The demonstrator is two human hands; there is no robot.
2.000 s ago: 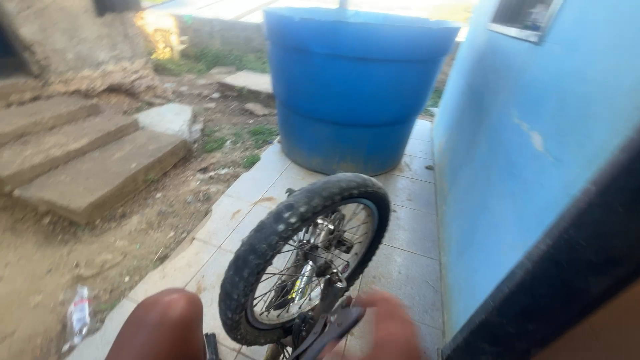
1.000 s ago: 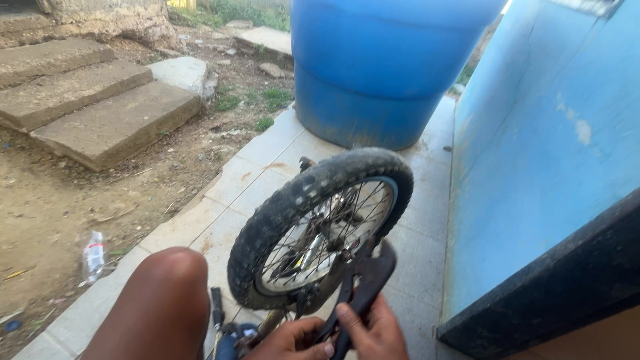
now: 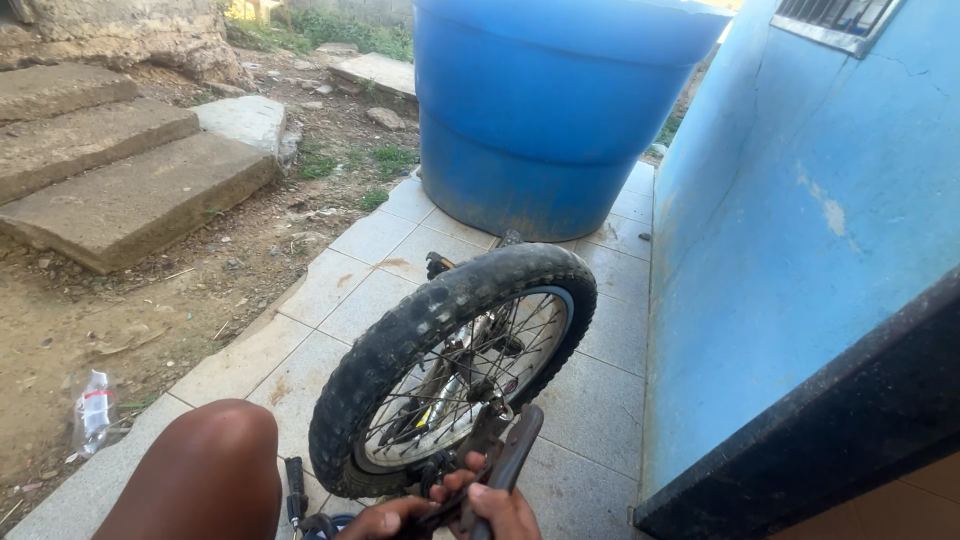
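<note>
A bicycle wheel with a black knobby tyre [image 3: 442, 315] stands tilted in the middle, its spokes and hub facing my hands. Parts of the bicycle frame show behind the spokes. My right hand [image 3: 502, 511] grips a dark, worn metal piece with two long arms [image 3: 520, 444], perhaps pliers; its exact kind is unclear. The upper end of that piece is close to the wheel hub [image 3: 482, 391]; whether they touch cannot be told. At the bottom edge my left hand [image 3: 386, 517] holds the lower part of the same piece, partly out of frame. A black handlebar grip [image 3: 295, 480] shows left of the tyre.
A large blue plastic tank [image 3: 555, 112] stands on the tiled floor [image 3: 300, 375] beyond the wheel. A light blue wall [image 3: 787, 187] and a dark edge [image 3: 810, 409] bound the right side. My bent knee [image 3: 217, 450], concrete steps [image 3: 142, 195] and a clear plastic wrapper [image 3: 95, 412] are at left.
Two seconds ago one hand was blurred near the hub; both hands are now on the dark piece. Since one second ago, its two long arms have turned and show side by side.
</note>
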